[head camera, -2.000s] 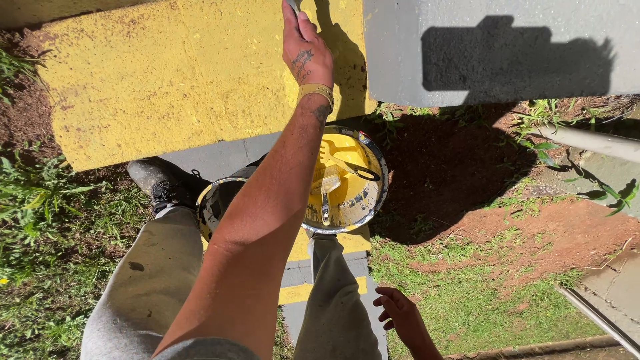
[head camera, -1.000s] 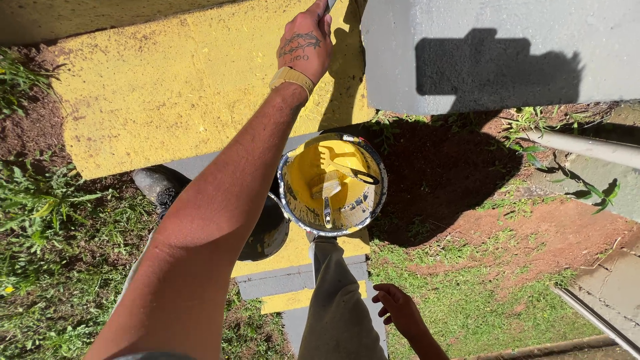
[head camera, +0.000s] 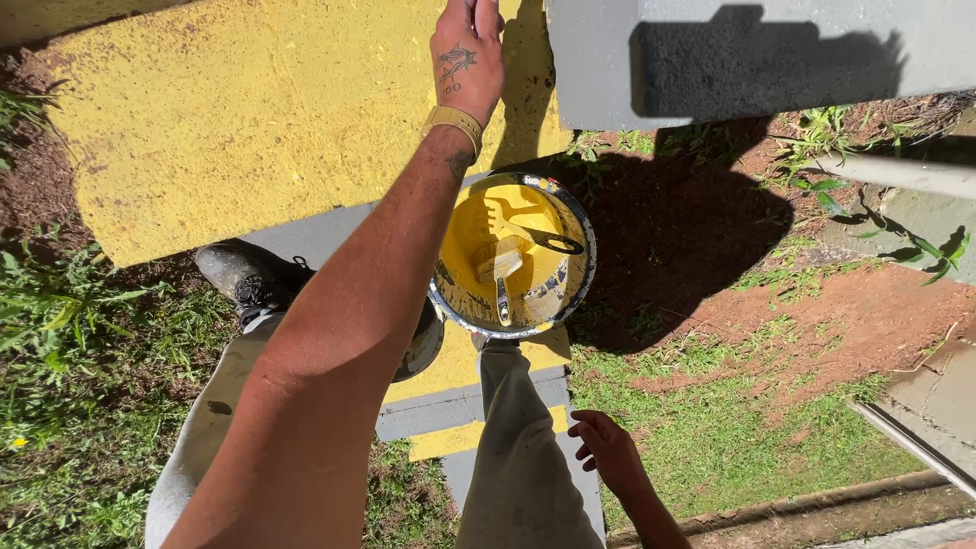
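My left hand (head camera: 469, 69), with a tattoo and a tan wristband, reaches over the yellow-painted concrete step (head camera: 229, 114) at the top edge. Its fingers are closed on a slim tool handle, mostly cut off by the frame. Below and right of it is a paint-spattered bucket (head camera: 589, 263) with yellow paint inside. In the bucket lie a paintbrush (head camera: 503, 278) and a yellow-coated toothed tool (head camera: 526, 231) with a dark handle end. Empty and loosely curled, my right hand (head camera: 606, 450) hangs beside my right trouser leg.
A second dark container (head camera: 423, 347) is partly hidden behind my left forearm. Grey-painted concrete (head camera: 595, 69) adjoins the yellow surface. Lower yellow and grey steps (head camera: 450, 441) lie under my legs. A pale pipe (head camera: 907, 174) is at right, with grass and bare soil around.
My left hand has moved right over the yellow surface since the oldest frame, and my forearm no longer overlaps the bucket as much. My right hand has stayed low by my leg.
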